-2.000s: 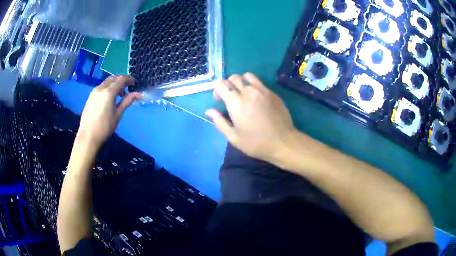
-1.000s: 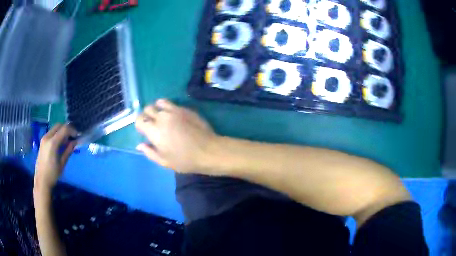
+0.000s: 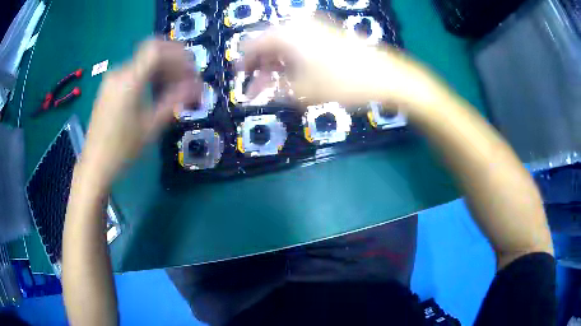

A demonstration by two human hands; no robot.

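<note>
The black module tray [image 3: 210, 177] lies in front of me, holding rows of silver modules [image 3: 262, 135] with dark round centres and orange edges. My right hand [image 3: 299, 60] is over the middle of the tray, blurred and partly washed out by glare. My left hand [image 3: 143, 95] is over the tray's left edge, also blurred, with its fingers bent. I cannot tell whether either hand holds a small part. The clear small-parts tray [image 3: 52, 188], full of black parts, is at the left, partly hidden behind my left forearm.
Red-handled nippers [image 3: 62, 91] and a small label [image 3: 100, 67] lie on the green bench top at the left. Stacked clear trays [image 3: 532, 83] stand at the right, beside dark trays [image 3: 468, 16]. More clear trays [image 3: 13, 184] are at the left edge.
Both hands have moved from the small-parts tray to over the black module tray. The view has turned right, so the small-parts tray now sits at the lower left.
</note>
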